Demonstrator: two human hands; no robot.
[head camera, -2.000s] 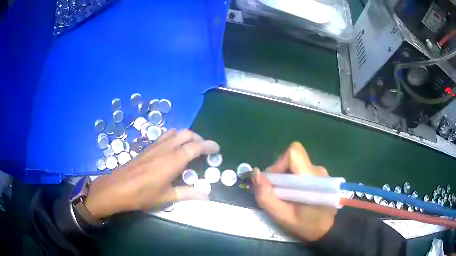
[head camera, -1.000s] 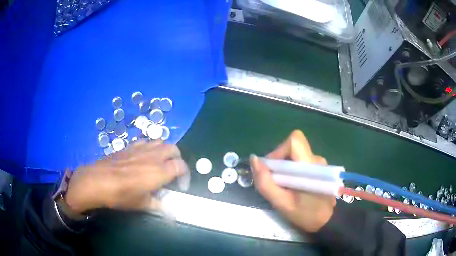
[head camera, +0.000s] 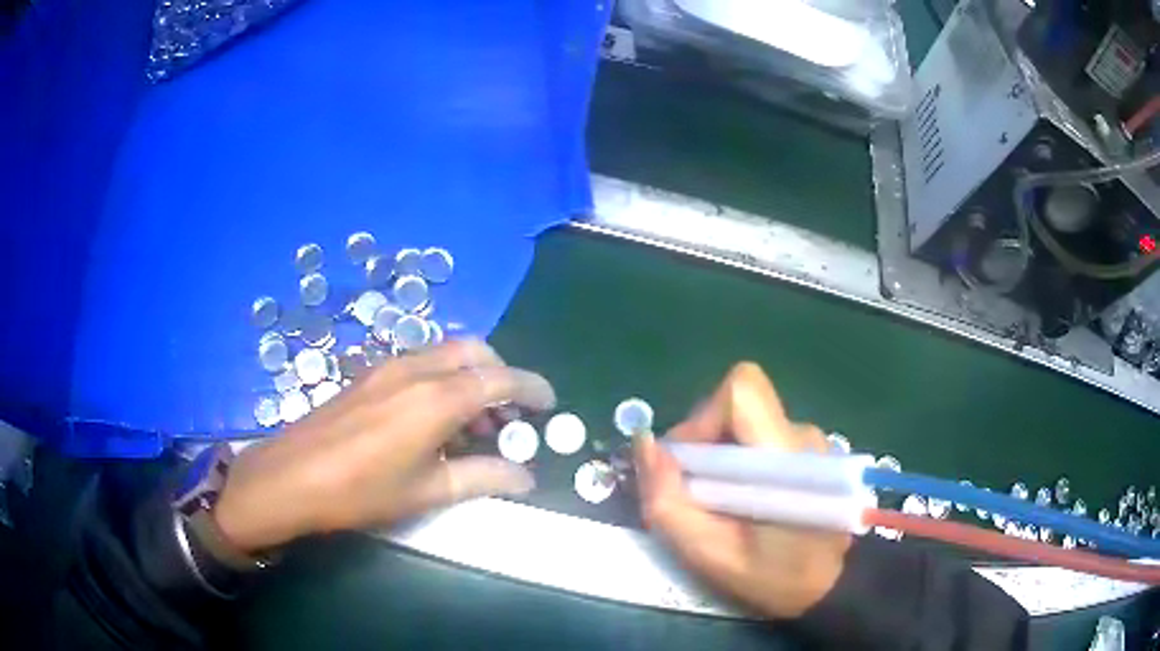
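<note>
My right hand (head camera: 744, 496) grips the twin electrode pens (head camera: 776, 483), two white sleeves side by side. Their tips are blurred beside a silver disc (head camera: 594, 481) on the green belt. Another disc (head camera: 634, 416) lies just above the tips. Two white-faced discs (head camera: 566, 432) lie between my hands. My left hand (head camera: 394, 439) rests low over the belt at the bin's edge, fingers apart around the leftmost disc; whether anything is under its fingers is hidden. Many loose discs (head camera: 411, 332) lie in the blue bin (head camera: 369, 127).
Blue and red leads (head camera: 1018, 505) run right from the pens, over a line of small shiny pieces (head camera: 1021, 492). A pale metal rail (head camera: 547, 556) edges the belt in front. A grey power unit (head camera: 980, 127) stands behind right, a clear plastic tray (head camera: 789, 38) behind. A lumpy clear bag (head camera: 210, 28) lies in the bin.
My left hand swept back toward the bin and has returned right over the belt. The discs between my hands have shifted. The pens have moved slightly and stay in my right hand.
</note>
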